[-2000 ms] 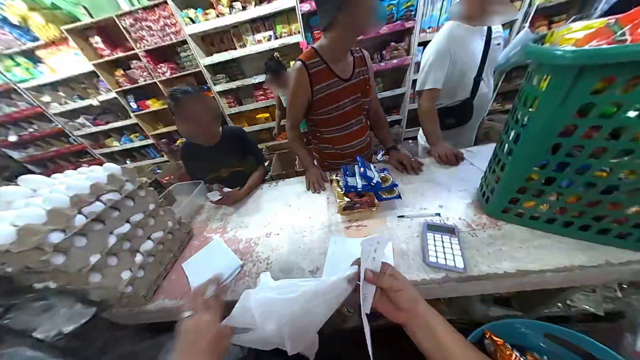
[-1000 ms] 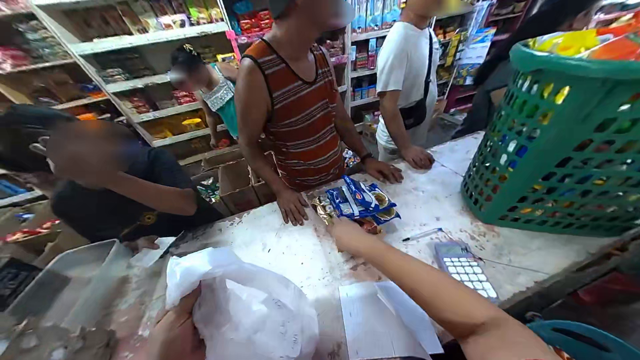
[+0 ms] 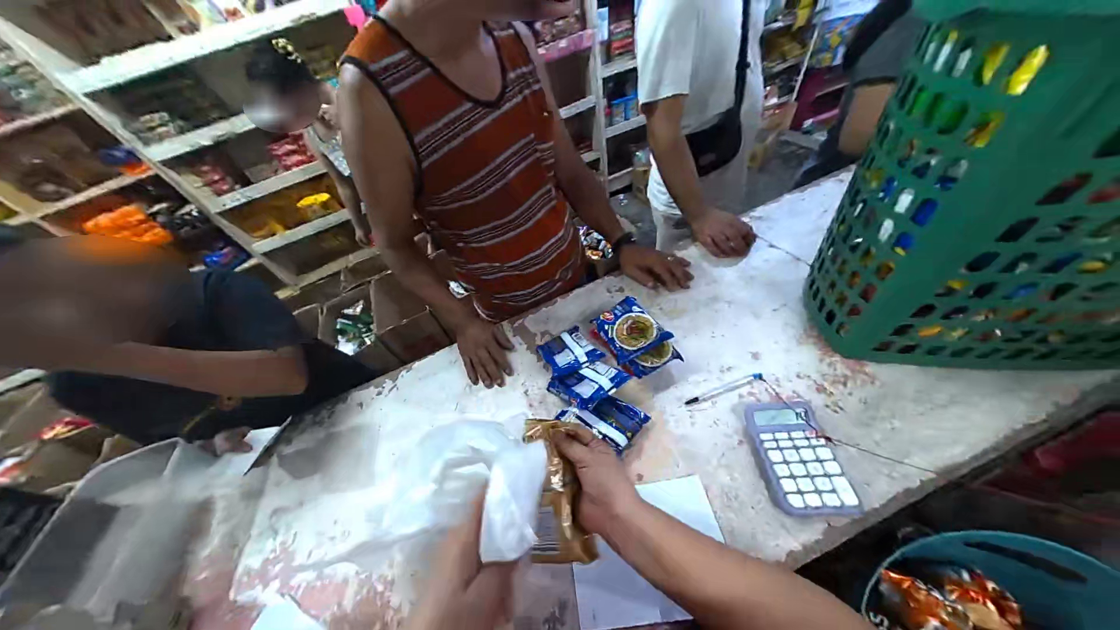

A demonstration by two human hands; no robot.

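Observation:
My right hand grips a gold-brown foil packet above the counter's front part. Close to its left, my left hand, blurred, holds a white plastic bag; the bag touches the packet and hides part of my fingers. Several blue noodle packets lie in a loose pile just beyond my right hand. Below my right wrist a sheet of white paper lies flat. To the right are a pen on a string and a lilac calculator with white keys.
A green plastic basket full of packets stands on the worn counter at right. A clear plastic container is at left, a teal tub low right. Several people stand across the counter, one with hands beside the blue packets.
My right hand, reaching to the packet pile one second ago, has come back toward me with the gold-brown packet. The white bag has moved to meet it. The view has shifted closer.

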